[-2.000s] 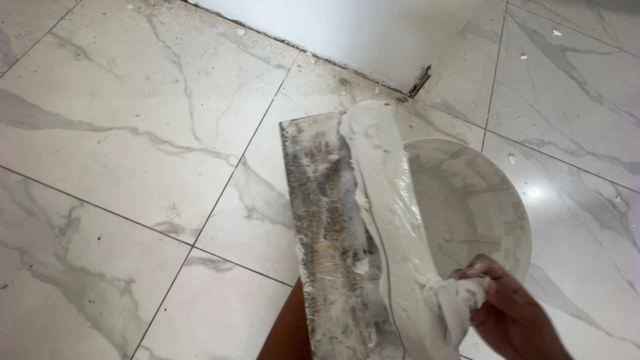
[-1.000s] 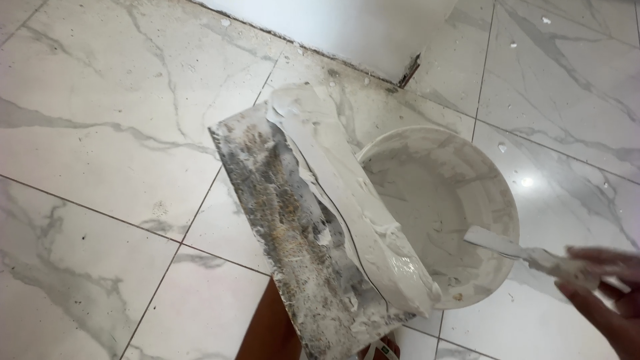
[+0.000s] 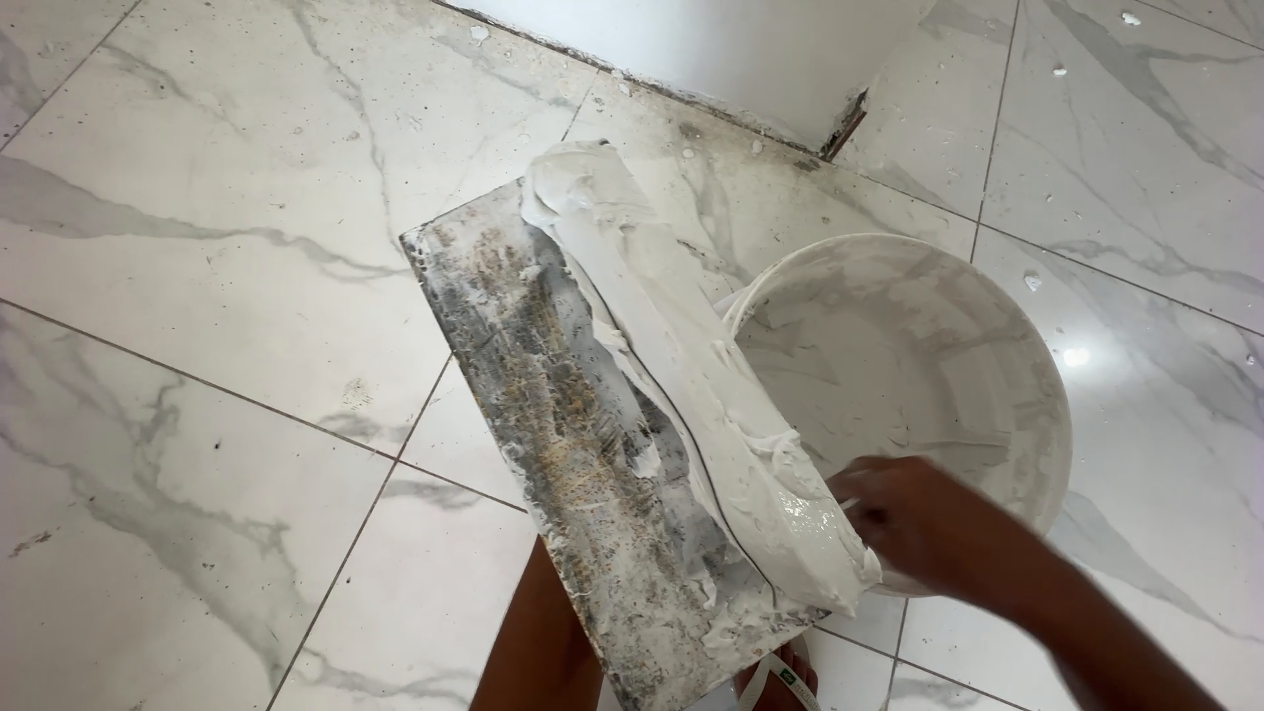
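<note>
A broad flat plasterer's board (image 3: 553,425), stained and crusted, hangs tilted above the floor. A thick band of wet white putty (image 3: 681,346) lies along its right side. My right hand (image 3: 889,509) is closed at the putty's lower right edge, over the bucket's rim; only a sliver of the putty knife (image 3: 849,504) shows at its fingers. Behind the board stands a round white bucket (image 3: 899,365), its inside smeared with putty. My left hand is not visible; a bare limb (image 3: 543,632) passes beneath the board, and what supports the board is hidden.
Marble-patterned tiles (image 3: 197,395) cover the floor, with white putty crumbs scattered at upper right. A white wall or panel (image 3: 731,49) meets the floor at the top, its lower edge rough and its corner broken (image 3: 844,126). A foot in a flip-flop (image 3: 780,681) stands below the board.
My right hand has moved left from beyond the bucket to the board's edge. One second ago the knife's coated blade showed over the bucket; now it is mostly hidden.
</note>
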